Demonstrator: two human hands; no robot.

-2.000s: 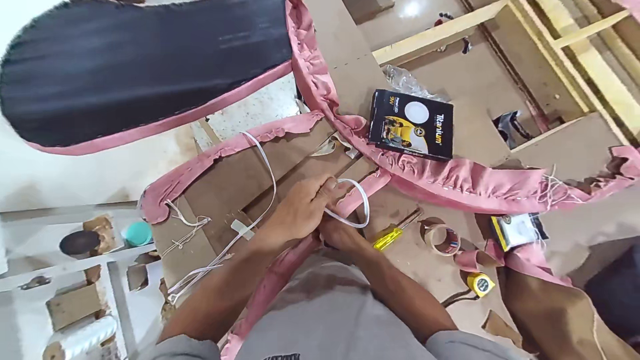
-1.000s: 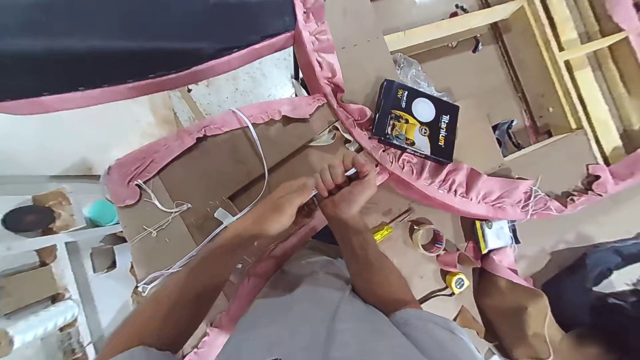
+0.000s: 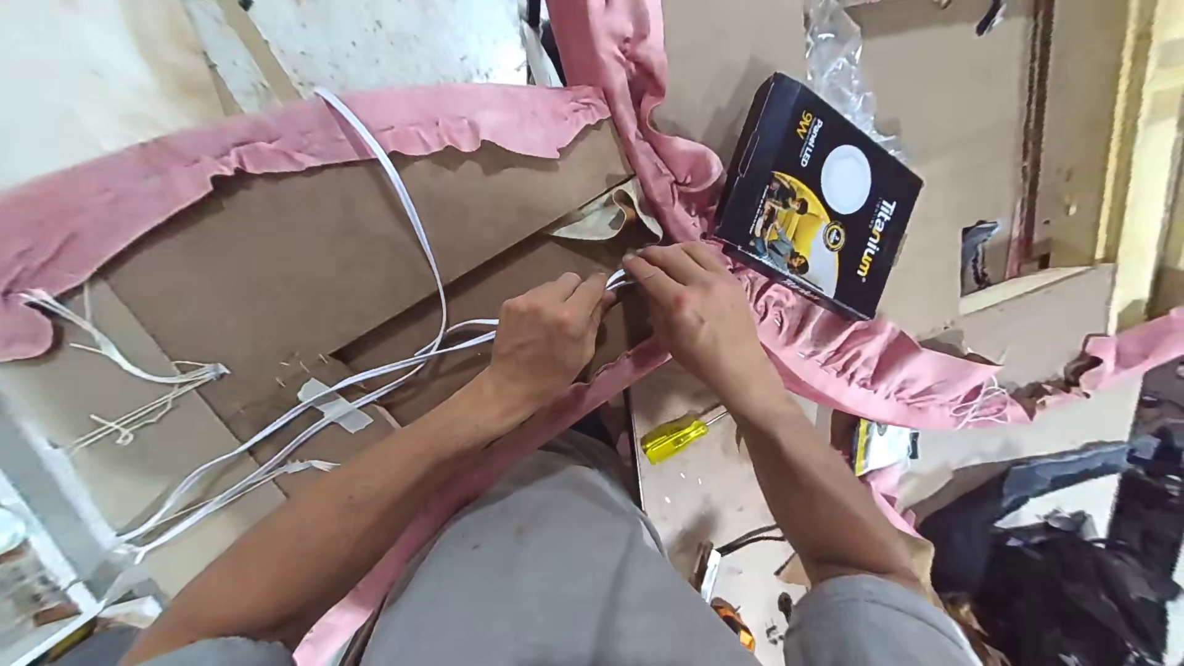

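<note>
White electrical cable (image 3: 398, 365) runs in several strands over a brown board (image 3: 277, 268) to my hands, with one loop lying across pink fabric (image 3: 268, 129). My left hand (image 3: 550, 328) is closed around the strands. Just to its right, my right hand (image 3: 698, 310) grips the cable too, and a short stretch of white shows between the two. Beneath the hands is a recess in the board, with a loose pale fabric flap (image 3: 601, 219) above. A piece of clear tape (image 3: 335, 405) lies under the strands. The cable ends near my fingers are hidden.
A black LED panel box (image 3: 819, 194) lies on the gathered pink fabric right of my hands, beside clear plastic wrap (image 3: 842, 65). A yellow-handled screwdriver (image 3: 675, 437) is below my right hand. Wooden framing (image 3: 1119, 185) stands at the right. Thin strings (image 3: 139, 416) hang at the left.
The white loop that stood out beside my hands two seconds ago no longer shows there. My hands have moved slightly apart along the cable. The view has moved closer.
</note>
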